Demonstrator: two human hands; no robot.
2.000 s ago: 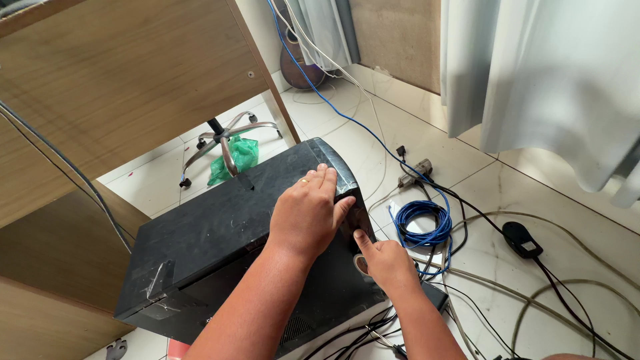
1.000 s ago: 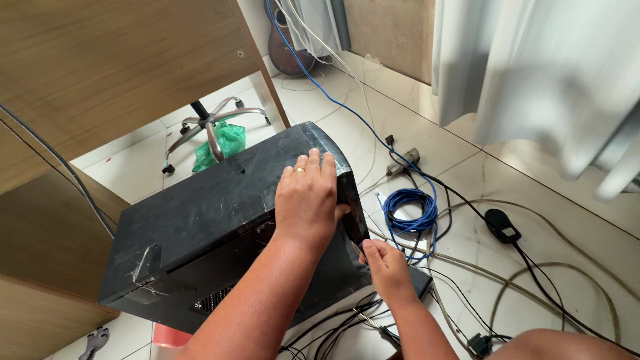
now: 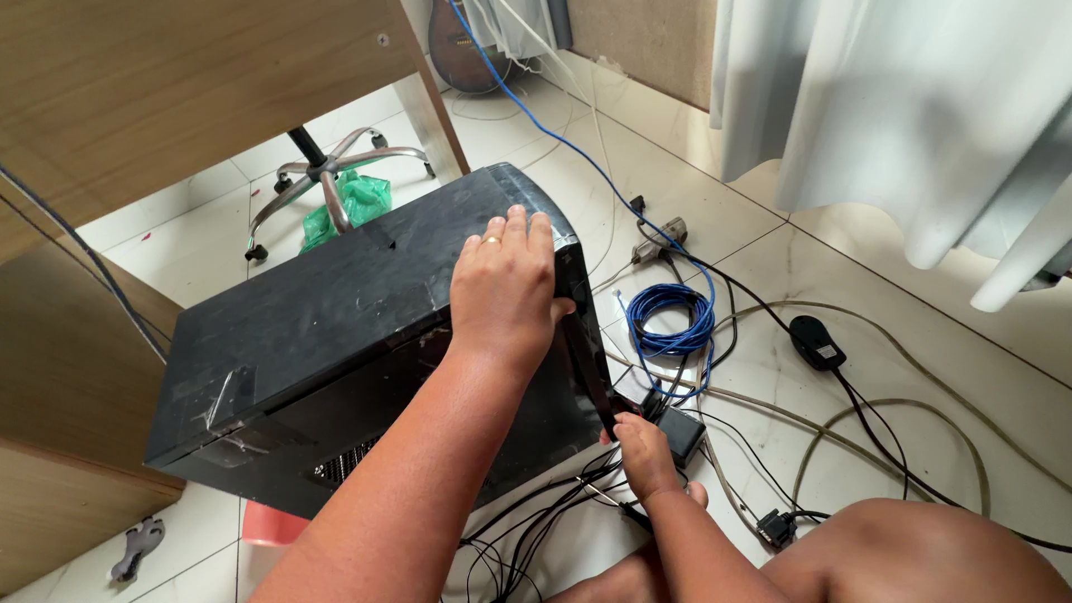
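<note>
A black desktop computer tower [image 3: 335, 285] stands tilted across the middle of the view, with clear tape on its near top corner and by its front. My left hand [image 3: 507, 285], a ring on one finger, lies on the top edge close to the front panel [image 3: 586, 360], its thumb at the panel's edge. Low on that panel, my right hand [image 3: 645, 456] has its fingers closed on the panel's lower edge. The panel's side edge looks slightly apart from the case. My right fingertips are partly hidden.
A coiled blue network cable [image 3: 670, 322], a black adapter [image 3: 682, 435], a black inline box [image 3: 816, 343] and tangled black cables [image 3: 536, 519] lie on the tiled floor at right and below. A wooden desk [image 3: 209, 92], a chair base [image 3: 322, 172] and a green plastic bag [image 3: 360, 201] are behind.
My right hand has moved down along the front panel, from near its upper part to its lower edge. My left hand stays on top of the tower.
</note>
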